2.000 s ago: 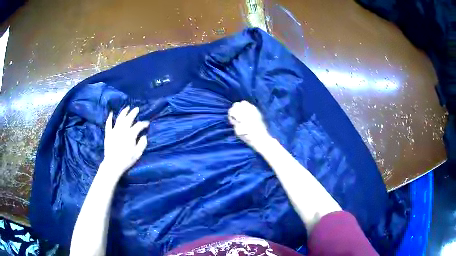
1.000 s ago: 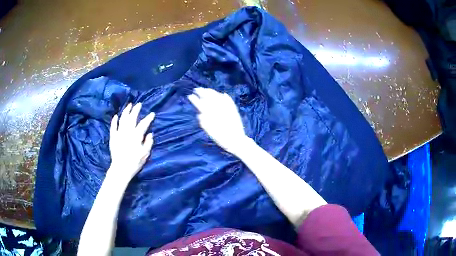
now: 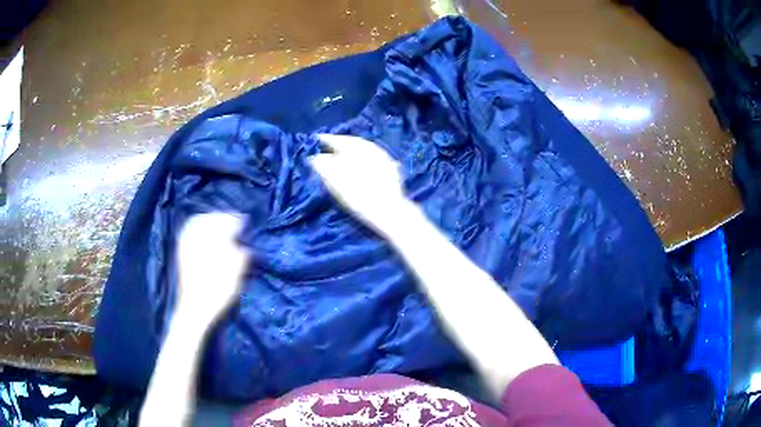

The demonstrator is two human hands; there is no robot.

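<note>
A dark navy coat point(image 3: 325, 79) lies spread with its shiny, wrinkled lining point(image 3: 334, 292) facing up and a matte band around it. A small dark label with pale marks point(image 3: 328, 101) sits on the band. My left hand point(image 3: 210, 260) is blurred over the left part of the lining; its fingers look curled and their tips are hidden. My right hand point(image 3: 363, 175) is at the upper middle of the lining, below the label. Its fingers are bent onto gathered lining and look closed on it.
The coat lies on a scratched, glossy brown table point(image 3: 75, 200). A white sheet point(image 3: 10, 104) is at the left edge. A blue plastic bin point(image 3: 712, 308) stands beyond the table at right. Dark garments point(image 3: 734, 50) are at upper right, and shiny dark material point(image 3: 50, 404) is at lower left.
The coat has shifted right, and its lining is more bunched at the upper left. My left hand has curled and moved slightly down. My right hand has moved left from its earliest position.
</note>
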